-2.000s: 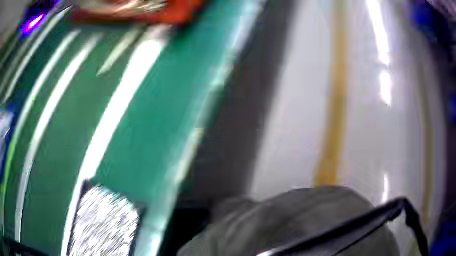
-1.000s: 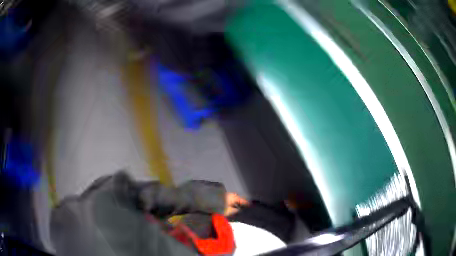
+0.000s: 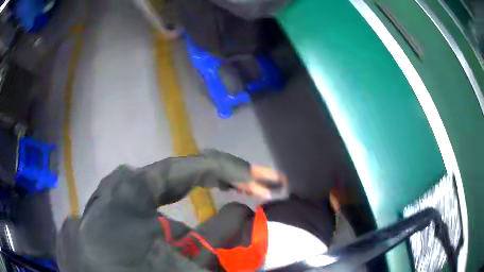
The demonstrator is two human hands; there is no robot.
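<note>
My left hand [image 3: 256,180] reaches out of a dark grey-green sleeve, low over my lap. It is blurred and closed around a small dark slab with a pale edge, which looks like a mobile phone [image 3: 275,185]. A small skin-coloured patch right of my lap looks like part of my right hand [image 3: 335,201]; its fingers cannot be made out. The parts tray [image 3: 433,217], full of silver-white bits, lies on the green bench at the lower right, partly behind a dark, blurred bar close to the camera.
The glossy green bench [image 3: 371,101] curves down the right side, with a white edge strip. A narrow grey bar [image 3: 399,29] lies on the darker green belt beyond. A blue stool [image 3: 225,87] stands beside the bench, another blue stool [image 3: 36,163] at far left. Grey floor has yellow lines.
The view has swung from the bench towards the floor and my lap. My left hand, small and blurred one second ago, now shows more fully with the dark slab.
</note>
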